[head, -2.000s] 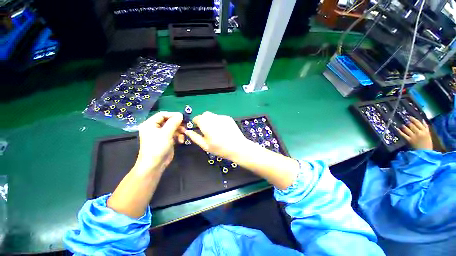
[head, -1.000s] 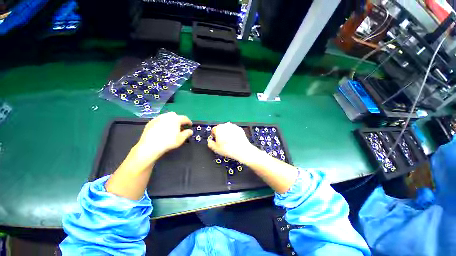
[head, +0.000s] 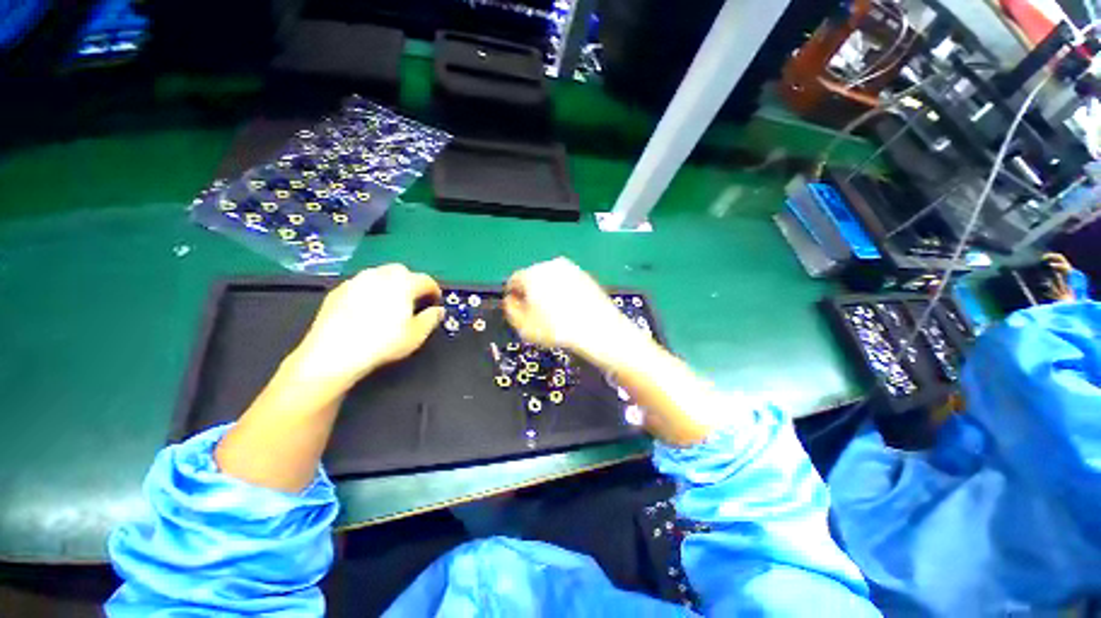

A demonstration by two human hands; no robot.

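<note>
The long black compartment tray lies on the green bench. Small dark parts with pale and gold rings lie in a loose group right of its middle. Several more ring-faced parts lie near its back edge, between my hands. My left hand is over the back of the tray, fingers curled beside these parts. My right hand is over the tray's back right, fingers bent down and partly hiding parts behind it. Whether either hand holds a part is hidden by the fingers.
A clear bag of gold-ringed parts lies behind the tray. Empty black trays stand beyond, near a pale metal upright. At right are blue cards, a neighbour's parts tray and a person's blue sleeve.
My hands came down from a raised row of parts to the tray. Since the last frame they have moved slightly apart, and more parts show between them. The view has shifted.
</note>
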